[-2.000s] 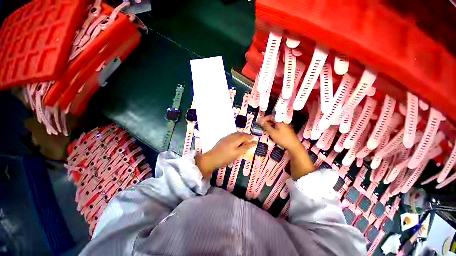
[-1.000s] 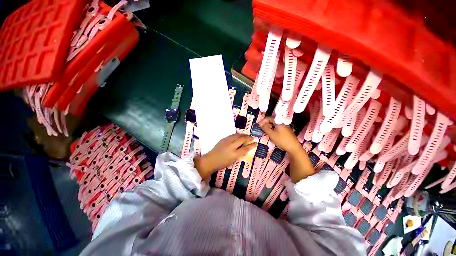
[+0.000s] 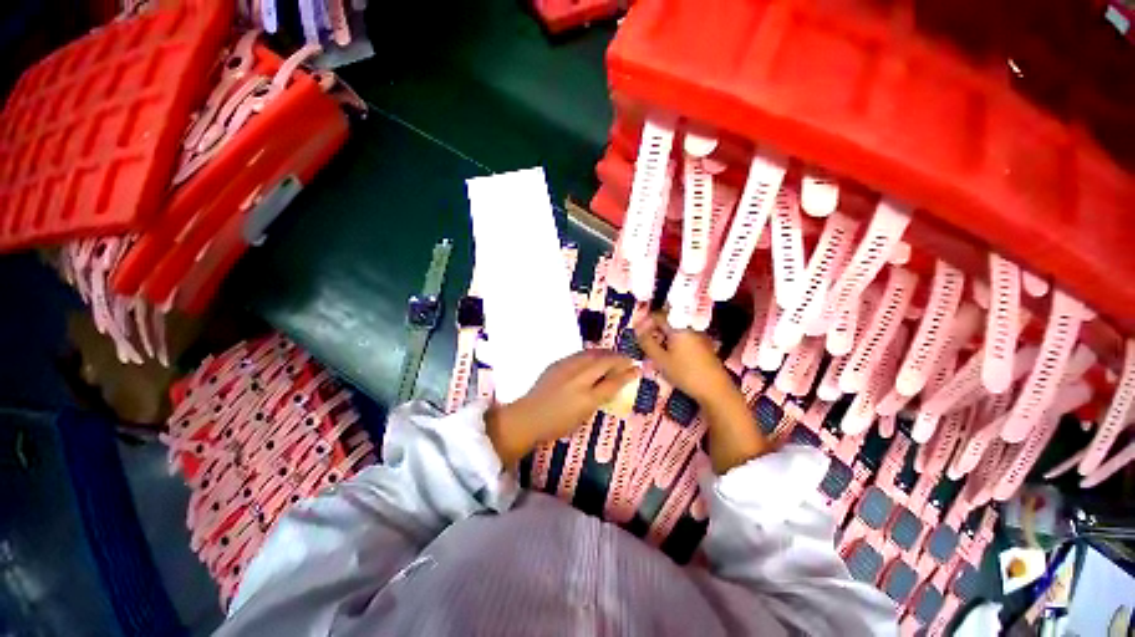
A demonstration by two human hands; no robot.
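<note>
A long white sheet [image 3: 523, 280] lies over a row of pink-strapped smartwatches. My left hand [image 3: 563, 401] rests at its lower end, with a small pale-yellow piece [image 3: 624, 396] tucked under the fingers. My right hand [image 3: 687, 363] is just to the right, its fingertips at a dark watch face [image 3: 631, 339] in the row. Whether it holds anything thin is too small to tell. A green-strapped watch [image 3: 423, 311] lies left of the sheet. More watches with greyer faces [image 3: 875, 505] lie in close rows at the lower right.
Stacked red trays [image 3: 859, 112] with hanging pink straps [image 3: 815, 280] stand close beyond my right hand. More red trays [image 3: 93, 137] stand at the upper left. Pink-strapped watches [image 3: 268, 442] are piled at lower left. Papers [image 3: 1102, 597] lie at the far lower right.
The view has tilted slightly, so the sheet and watches sit lower in the picture. My hands stay at nearly the same place on the row, with the pale-yellow piece still in the left.
</note>
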